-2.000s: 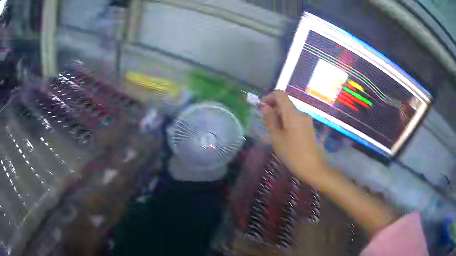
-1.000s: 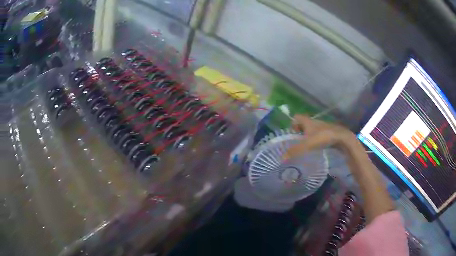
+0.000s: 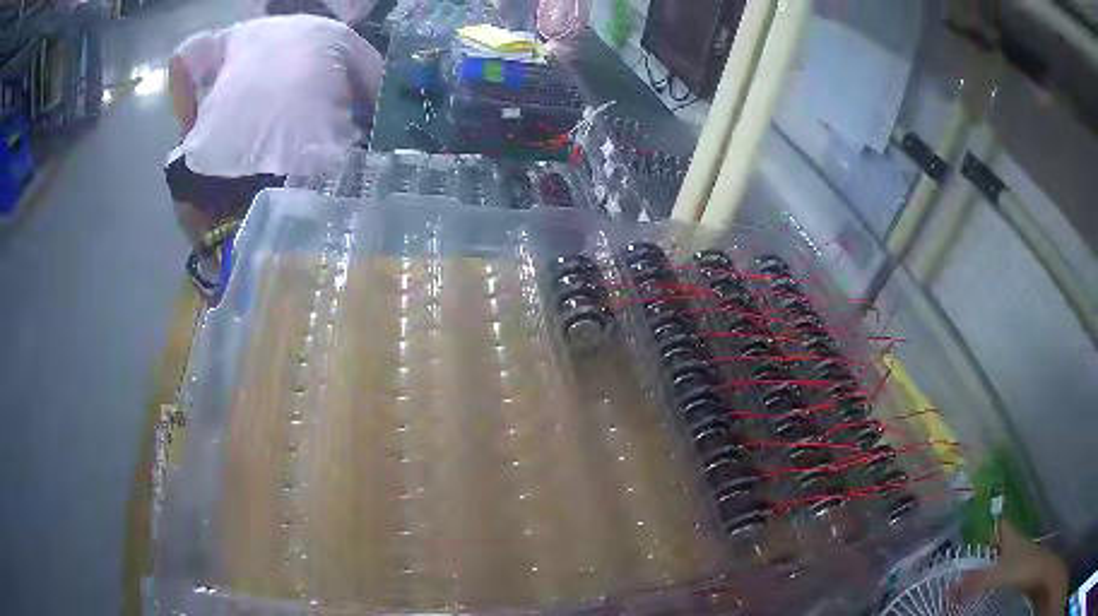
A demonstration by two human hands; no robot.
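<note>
A large clear ridged tray (image 3: 361,385) fills the middle of the view. Its right part holds rows of dark round speaker units (image 3: 710,433) with red lead wires trailing right. One shorter row has a few units at its far end; the ridges left of it are empty. At the bottom right corner, my right hand (image 3: 1023,580) is at the small white desk fan (image 3: 945,592), partly cut off by the frame edge. A small white piece (image 3: 997,504) shows just above the hand; I cannot tell whether the fingers hold it. My left hand is not in view.
A person in a light shirt (image 3: 283,96) bends beside the bench at the far left. More trays (image 3: 518,102), with a yellow pad on top, stand behind. A pale post (image 3: 741,114) and wall panels are right; a grey aisle (image 3: 90,337) is left.
The view has swung left, so the big tray is now central and the fan and my right hand sit at the bottom right corner. The lit monitor has almost left the view.
</note>
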